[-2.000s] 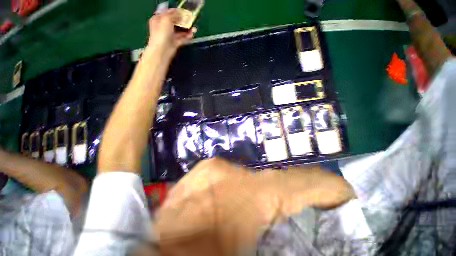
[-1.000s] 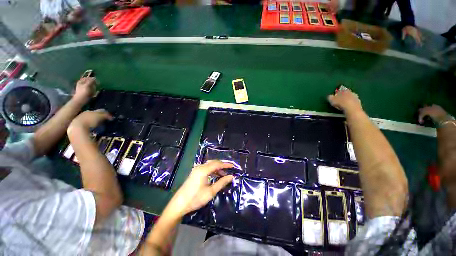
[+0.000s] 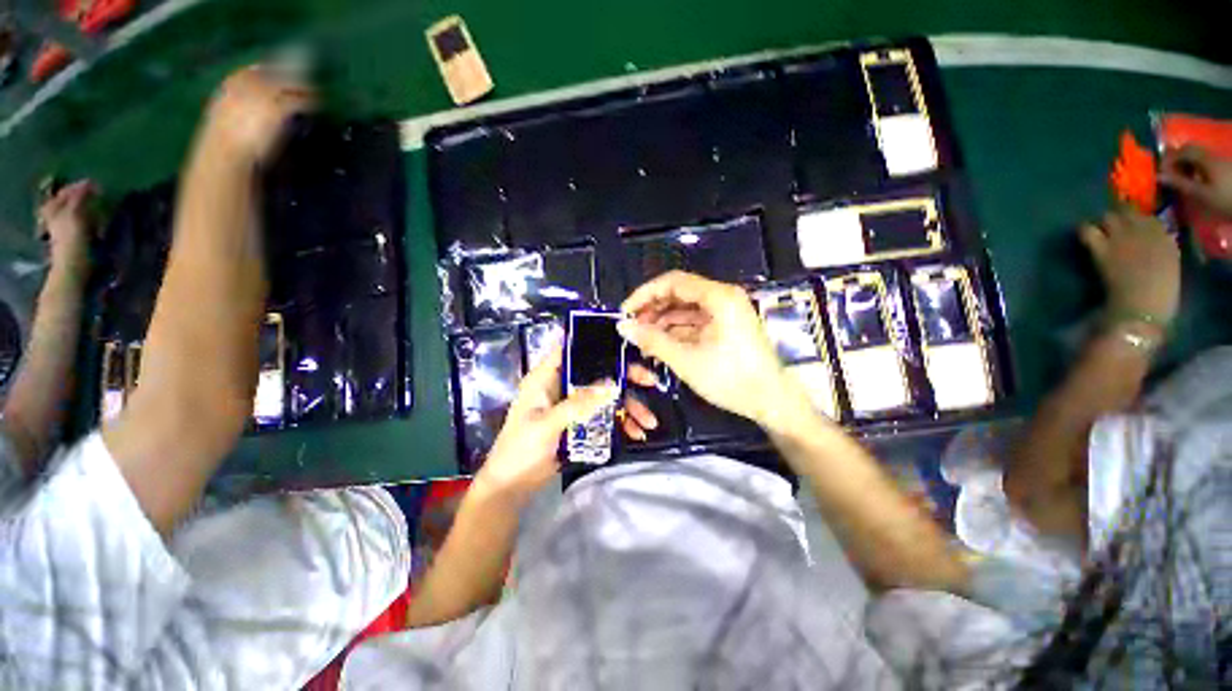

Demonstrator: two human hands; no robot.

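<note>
My left hand (image 3: 530,435) holds a phone body (image 3: 595,385) upright over the near edge of the black blister tray (image 3: 635,162). Its dark screen is at the top, and the thumb lies over the part below the screen. My right hand (image 3: 709,340) is at the phone body's upper right corner, thumb and forefinger close together at its edge. Whether they pinch the phone or a small part cannot be told. Front housings with gold edges lie in the tray's right pockets, three in the near row (image 3: 865,344), one sideways (image 3: 871,232), one at the far corner (image 3: 899,115).
A gold phone (image 3: 459,61) lies on the green surface beyond the tray. A left neighbour's blurred arm (image 3: 203,270) reaches over a second black tray (image 3: 338,270). At right, another person's hands (image 3: 1135,257) are near orange-red parts (image 3: 1132,173). A pale strip (image 3: 1067,54) crosses the surface.
My left hand was open over the tray a second ago and now holds a phone body. My right hand has come back from the green surface beyond the tray. The camera view has shifted.
</note>
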